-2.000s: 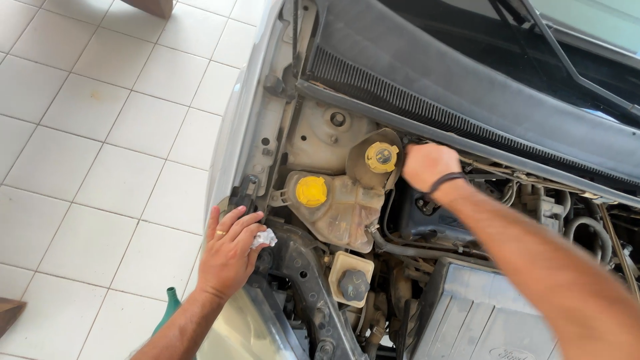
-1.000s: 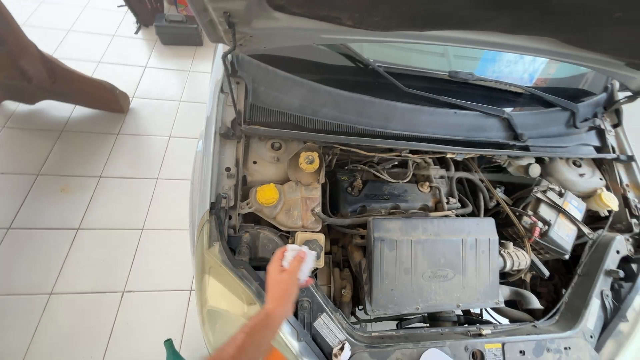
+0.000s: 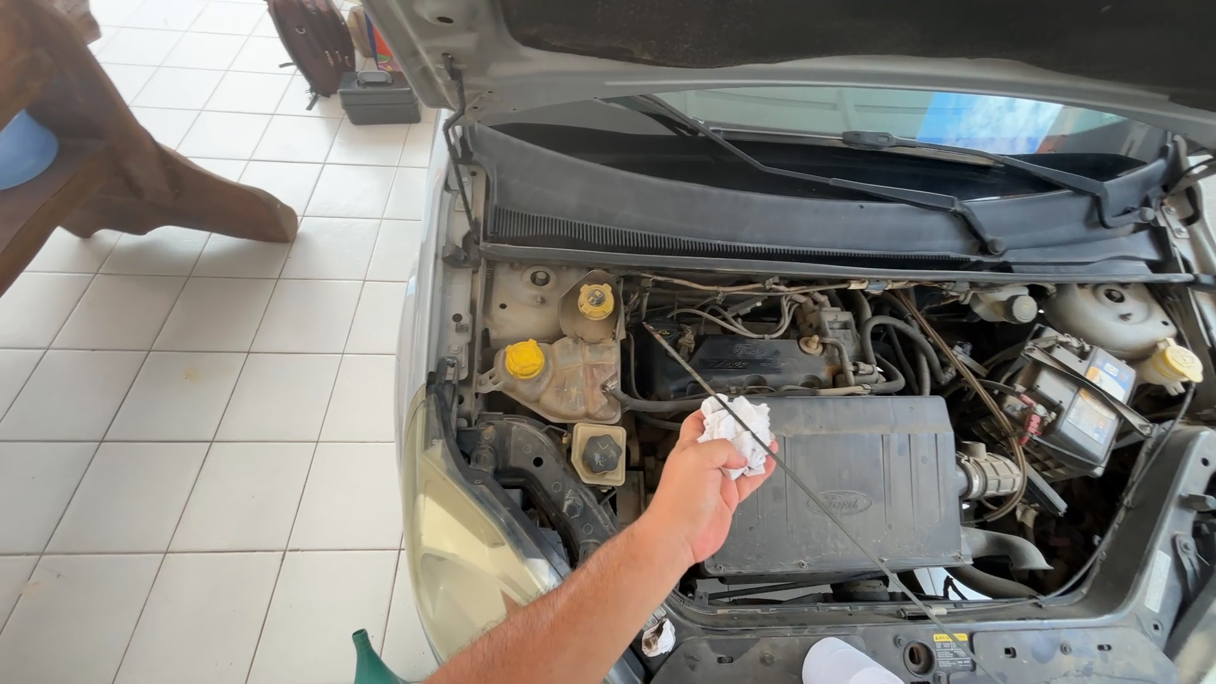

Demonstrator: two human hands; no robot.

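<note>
Over the engine bay, my left hand [image 3: 708, 484] holds a crumpled white paper towel [image 3: 741, 432]. A long thin metal dipstick [image 3: 836, 518] runs diagonally across the towel, from near the engine cover down to the lower right. Whether my fingers grip the dipstick or only the towel beside it, I cannot tell. My right hand is out of view. Beneath the hand lies the black air filter housing [image 3: 893, 446], with the black engine cover [image 3: 750, 361] behind it. Left of these sit the coolant tank's yellow cap [image 3: 523, 360], another yellow cap [image 3: 596, 300] and a reservoir with a black cap [image 3: 600, 454].
The raised hood [image 3: 855, 38] hangs over the windshield. The battery [image 3: 1083, 408] sits at the right. On the front panel are a white object [image 3: 845, 663] and a crumpled paper [image 3: 657, 637]. A green funnel [image 3: 369, 657], wooden furniture [image 3: 190, 195] and black case [image 3: 378, 98] stand left.
My left hand has moved right with the towel, from beside the black-capped reservoir to over the air filter housing. The dipstick now shows across the towel. My right hand, seen two seconds ago, has left view.
</note>
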